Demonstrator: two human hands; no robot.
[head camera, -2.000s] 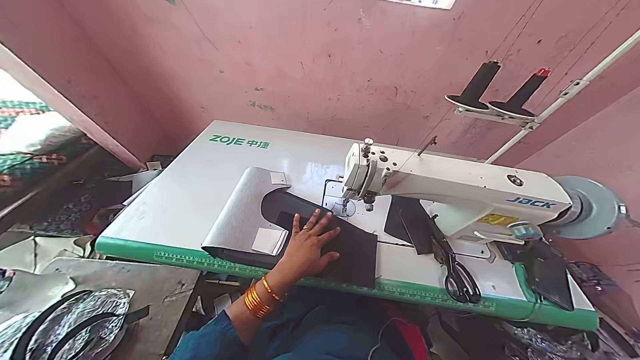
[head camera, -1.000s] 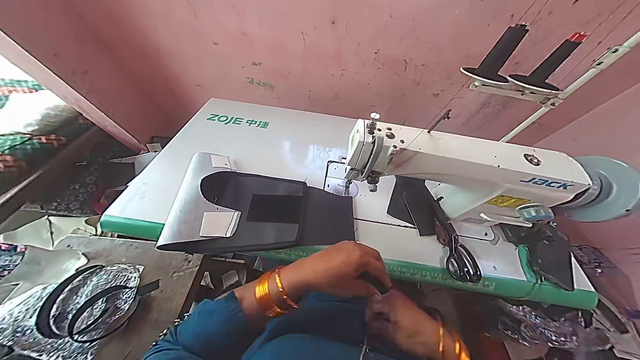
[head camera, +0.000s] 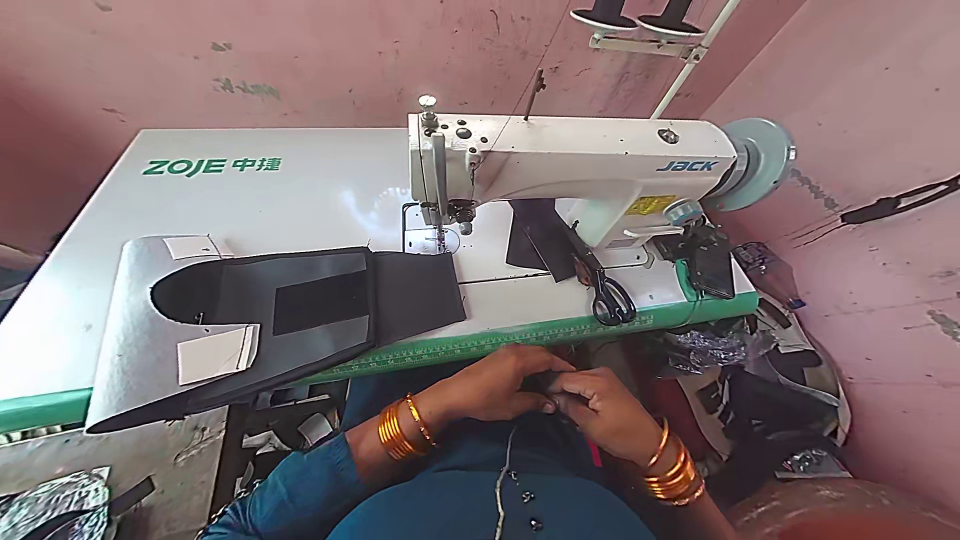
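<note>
My left hand (head camera: 504, 384) and my right hand (head camera: 600, 409) meet in front of the table's edge, over my lap. Their fingertips pinch a small dark item (head camera: 541, 386) that is mostly hidden. On the table at left lies a black and grey sewn panel (head camera: 322, 300) with a curved cutout, its silvery part (head camera: 135, 315) reaching over the front edge. White patches (head camera: 214, 354) sit beside the cutout. The panel's right end is just in front of the needle area of a white sewing machine (head camera: 585, 154).
Black-handled scissors (head camera: 613, 300) lie by black fabric pieces (head camera: 536, 244) under the machine arm. A dark phone-like object (head camera: 711, 262) rests at the table's right end. Thread spools (head camera: 604, 13) stand above. Material scraps (head camera: 780, 390) are piled at lower right.
My left hand was flat on the panel two seconds ago; it has left it and come together with my right hand over my lap. The panel now lies untouched. The view has shifted.
</note>
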